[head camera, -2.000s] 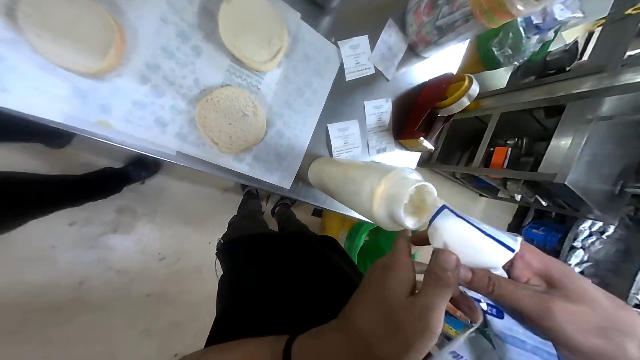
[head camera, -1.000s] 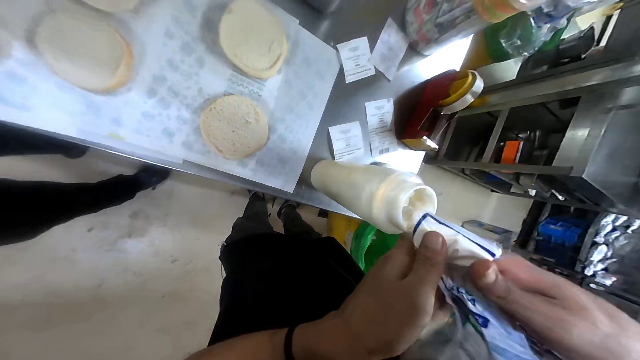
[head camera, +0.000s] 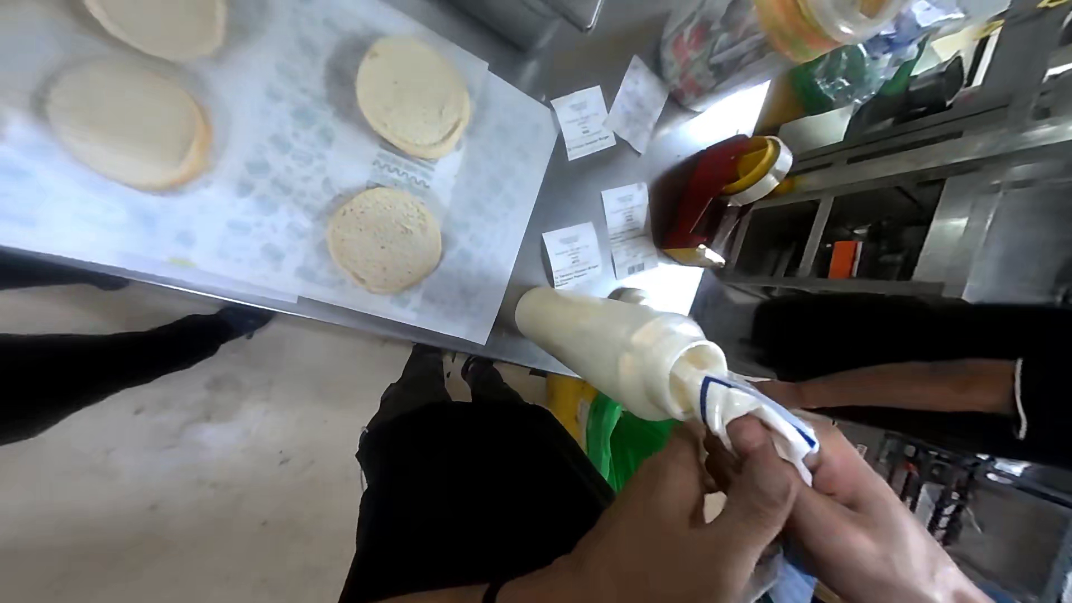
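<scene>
An uncapped plastic squeeze bottle (head camera: 599, 339) holding a pale cream sauce stands at the counter's edge. The cut end of a white plastic sauce pouch (head camera: 745, 410) with a blue stripe is at its mouth, with pale sauce between them. My left hand (head camera: 712, 511) pinches the pouch close to the bottle mouth. My right hand (head camera: 863, 511) grips it just beside, the fingers partly hidden. Most of the pouch lies hidden below both hands. Bun halves, among them a round one (head camera: 385, 240) and a paler one (head camera: 413, 96), lie on printed paper (head camera: 285, 159).
Several printed slips (head camera: 574, 255) lie on the steel counter (head camera: 536, 159) past the bottle. A red and yellow container (head camera: 720, 197) and a large clear jar (head camera: 720, 50) stand beyond. Another person's forearm (head camera: 913, 387) reaches in at right. Another person's leg shows at left.
Another person's dark-clothed arm has come into view at right. Both my hands stay on the pouch, its end still at the bottle mouth.
</scene>
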